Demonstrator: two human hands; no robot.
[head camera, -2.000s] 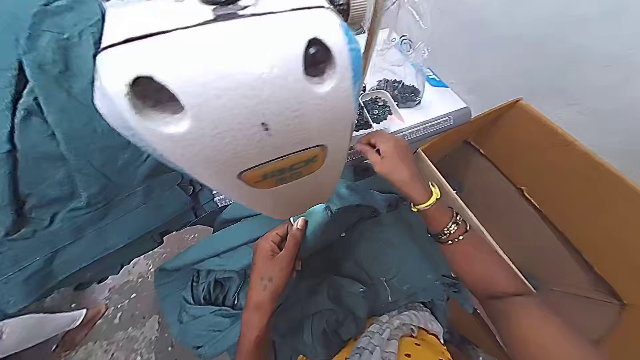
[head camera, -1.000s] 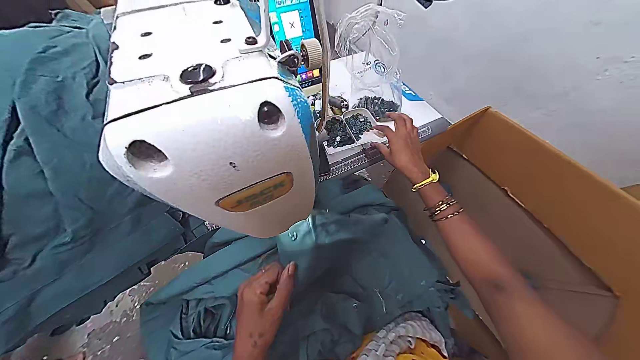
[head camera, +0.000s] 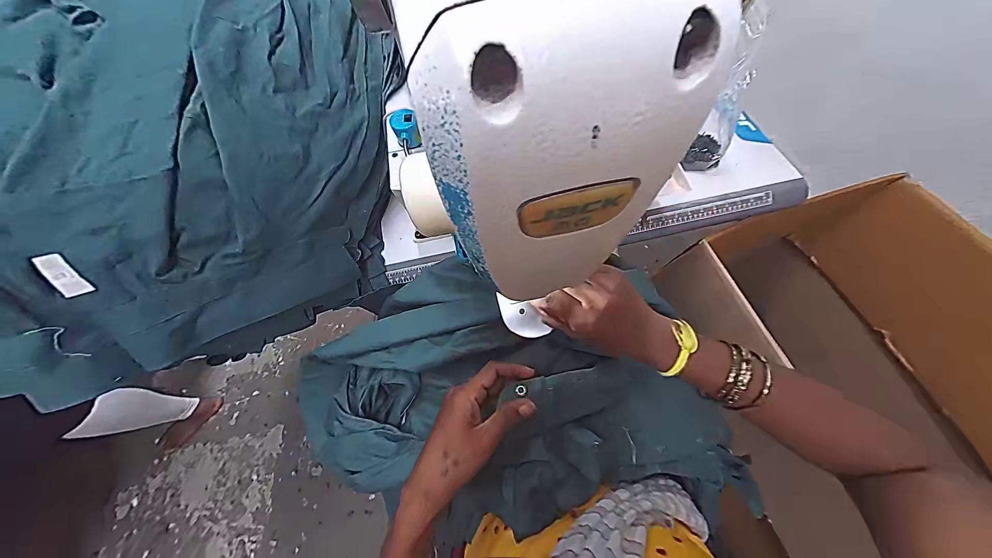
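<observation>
A white Jack sewing machine head (head camera: 577, 155) fills the upper middle. Below it, my left hand (head camera: 477, 426) grips the edge of a teal garment (head camera: 620, 411) between thumb and forefinger, beside a small round button (head camera: 521, 390). My right hand (head camera: 612, 314), with a yellow band at its wrist, is at the lower tip of the machine head, its fingertips by a white rounded plate (head camera: 525, 316). The machine partly covers those fingertips, so whether they hold anything cannot be told.
An open cardboard box (head camera: 876, 310) stands at the right. Behind the machine is a white table (head camera: 728, 182) with a printed ruler edge and a plastic bag of dark pieces (head camera: 704, 151). Teal garments (head camera: 256, 139) hang over the left side. A person's foot (head camera: 190, 422) shows at lower left.
My right hand has moved from the tray of small dark pieces to the tip of the machine head. My left hand remains at the garment's edge. The view has shifted.
</observation>
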